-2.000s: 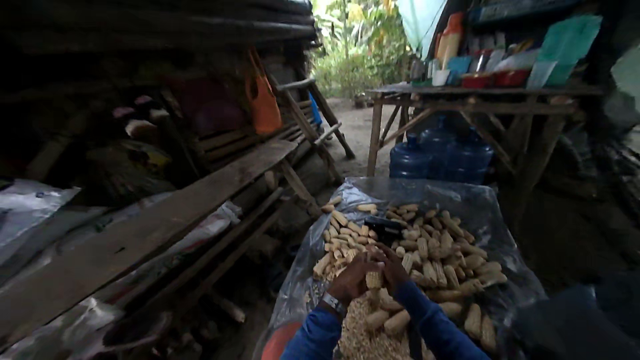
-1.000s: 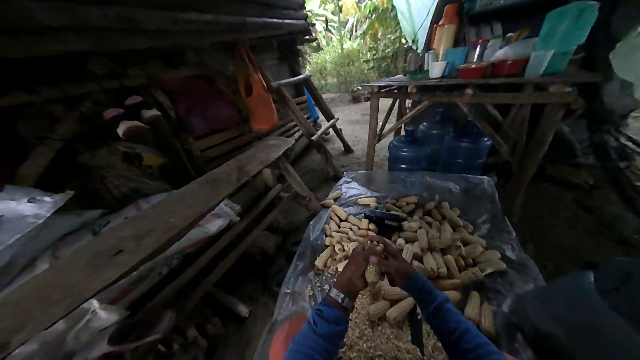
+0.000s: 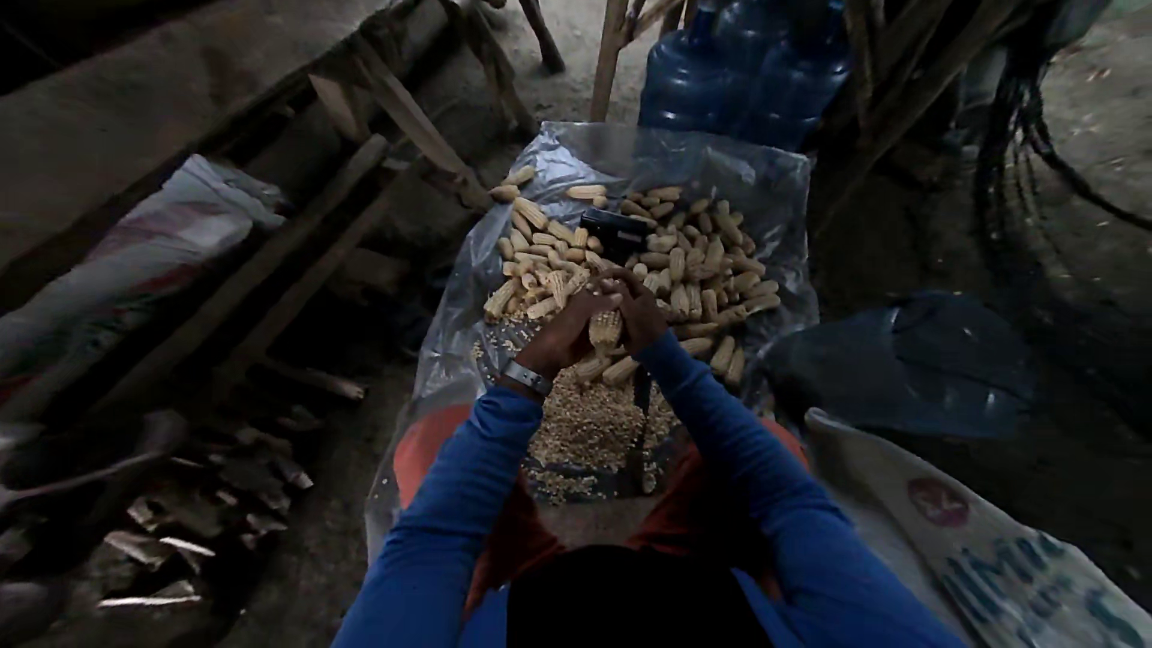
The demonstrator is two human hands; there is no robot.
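An ear of dried corn [image 3: 606,332] is between my two hands, its lower end pointing toward me. My left hand [image 3: 572,326] closes around its left side, and my right hand [image 3: 637,310] around its right, the fingers meeting over its far end. Below them lies a heap of loose corn kernels [image 3: 589,423]. Many ears and cobs [image 3: 693,270] are piled beyond and to the right of my hands, others [image 3: 540,243] to the left. A black object [image 3: 617,225] rests among them. Everything lies on a clear plastic sheet [image 3: 756,162].
Blue water jugs [image 3: 688,81] stand behind the sheet near wooden posts. On the left runs a wooden bench [image 3: 180,117] with a sack [image 3: 171,243] beside it. A printed woven sack [image 3: 972,531] lies at the lower right, below a dark translucent plastic item [image 3: 909,360].
The view has tilted down strongly. Both hands stay together on an ear of corn over the sheet.
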